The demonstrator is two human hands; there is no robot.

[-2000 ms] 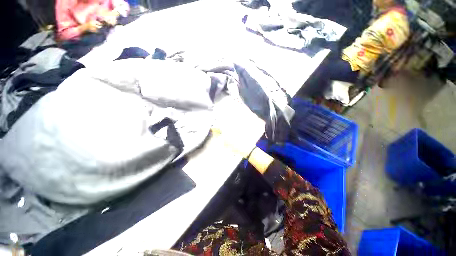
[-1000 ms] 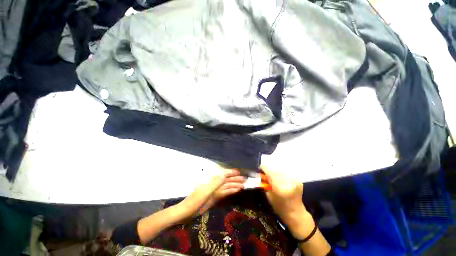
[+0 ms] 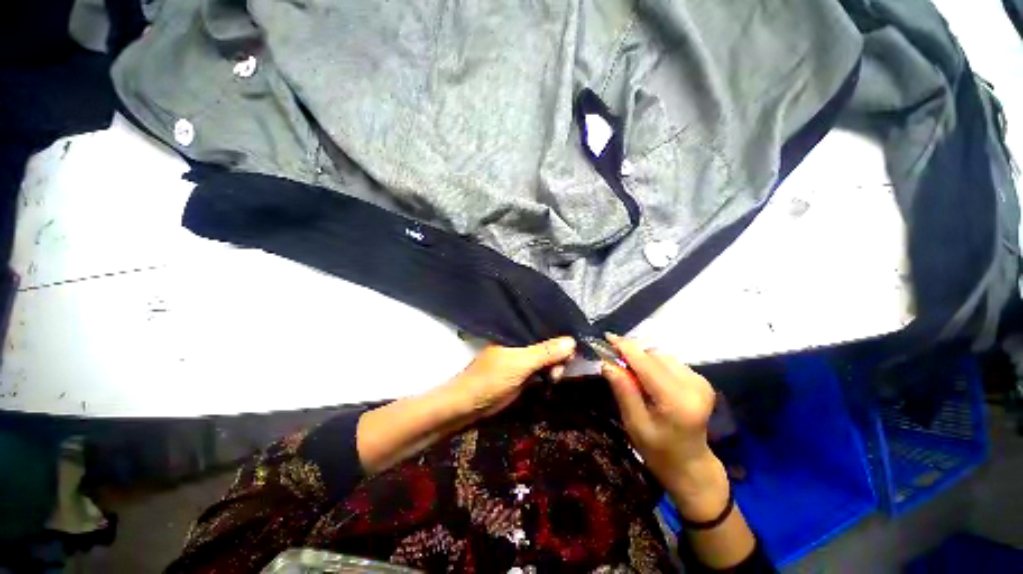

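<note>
A grey garment (image 3: 449, 123) with dark edging lies spread on the table. A long black band (image 3: 337, 233) with a tiny white label (image 3: 415, 233) runs along its near side. My left hand (image 3: 510, 370) pinches the band's right end at the table's near edge. My right hand (image 3: 667, 404) is beside it, closed around snips (image 3: 607, 351) with short metal blades at the cloth; a bit of red handle shows between the fingers. Pale round discs (image 3: 183, 131) show on the grey cloth at the left and near the right edge. A dark-edged opening (image 3: 598, 135) shows in the cloth.
The white table (image 3: 112, 314) has a curved near edge. Dark cloth is heaped at the far left, and a grey-blue sleeve or leg (image 3: 954, 191) hangs over the right side. Blue crates (image 3: 802, 471) stand below at the right.
The view has swung from the right side down to my hands. Since one second ago, the garment's lower corner has come to my hands, and its right edge now runs straight to them.
</note>
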